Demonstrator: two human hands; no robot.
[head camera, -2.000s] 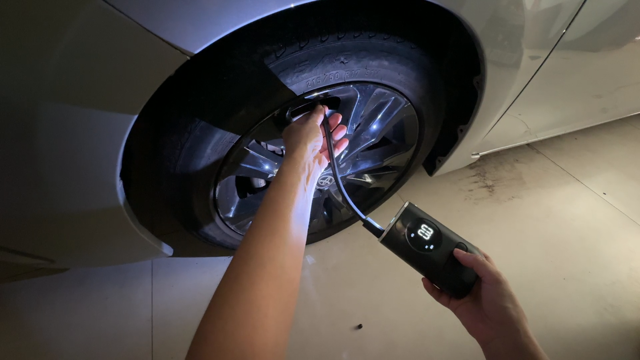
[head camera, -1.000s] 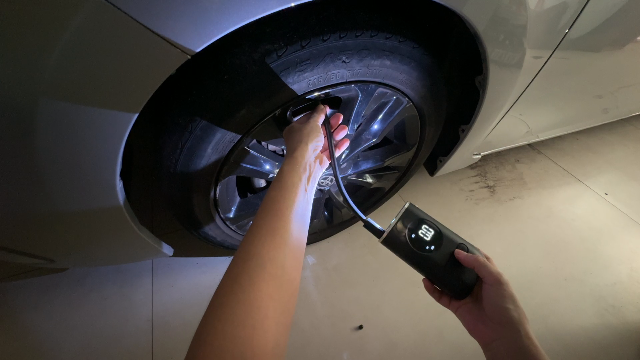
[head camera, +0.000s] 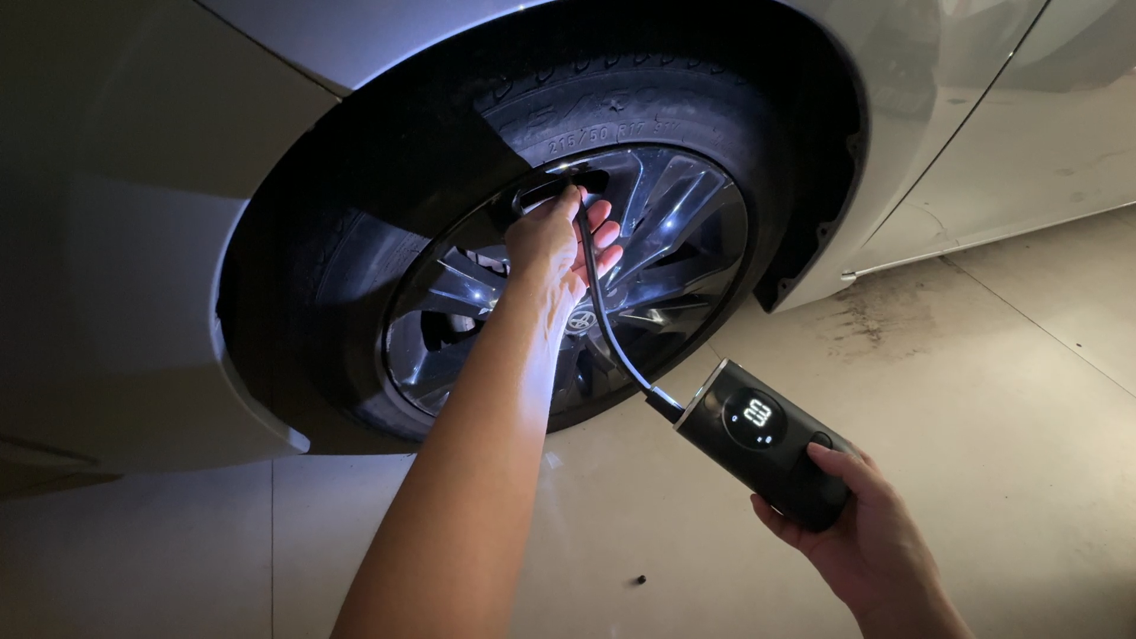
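Note:
My left hand (head camera: 564, 235) pinches the far end of a black air hose (head camera: 601, 306) between thumb and forefinger, at the upper rim of a car's alloy wheel (head camera: 670, 226). Its other fingers are loosely curled. The hose tip and the tire valve are hidden by the fingers and shadow. From there the hose curves down to a black portable tire inflator (head camera: 763, 444), tilted, with its round display lit and showing 0.0. My right hand (head camera: 865, 532) grips the inflator's lower end, thumb beside its buttons. The rubber tire (head camera: 612, 115) surrounds the wheel.
The car's fender (head camera: 142, 266) and wheel arch frame the tire, with the lower body and sill (head camera: 985, 240) at the right. A small black cap-like piece (head camera: 640, 579) lies on the pale tiled floor (head camera: 1003, 461). A dark stain (head camera: 879, 319) marks the floor behind the wheel.

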